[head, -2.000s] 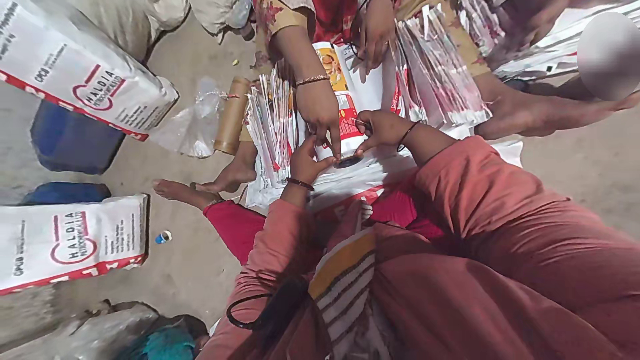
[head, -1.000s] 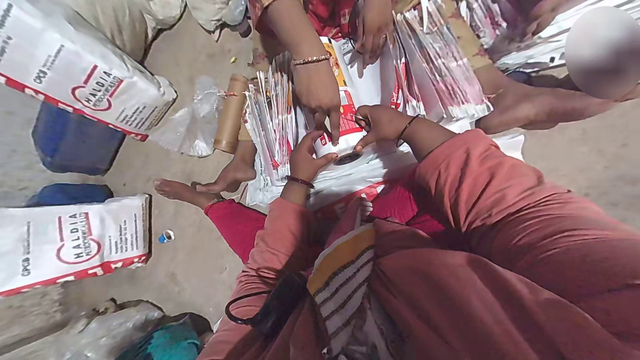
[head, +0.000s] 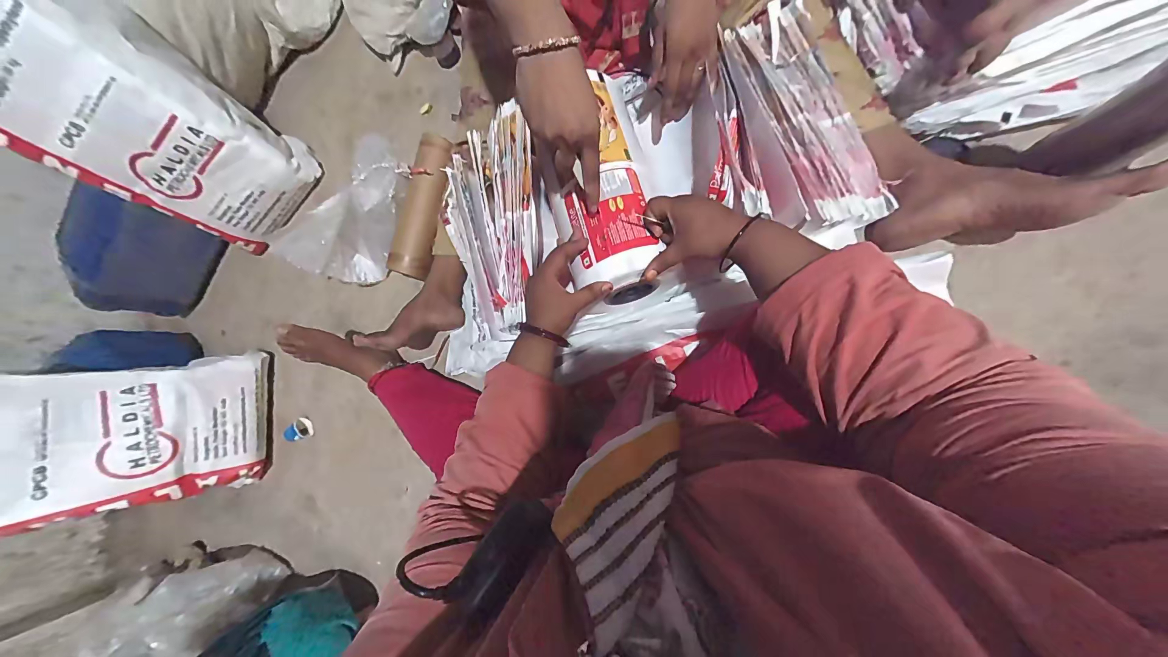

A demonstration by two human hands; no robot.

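A printed red, yellow and white wrapper (head: 616, 214) is wrapped as a tube around a core, whose dark open end (head: 631, 292) faces me. On the left of that end, my left hand (head: 561, 292) holds the roll with thumb and fingers. My right hand (head: 693, 233) grips its right edge, thumb near the dark end. A co-worker's hand (head: 570, 128) presses a finger on the roll from above, and the co-worker's other hand (head: 683, 55) rests on white sheet behind it. Stacks of folded printed wrappers stand on the left (head: 493, 219) and right (head: 803, 137).
Two white printed sacks (head: 137, 119) (head: 205, 411) lie at the left, over blue containers (head: 137, 246). A brown cardboard tube (head: 422, 205) and a clear plastic bag (head: 351, 224) are beside the left stack. Bare feet (head: 985, 196) flank the work. More sheets (head: 1049, 73) lie at upper right.
The printed wrapper shows more around the core than two seconds ago. Both my hands have stayed at the roll's near end, and the co-worker's hand remains over it.
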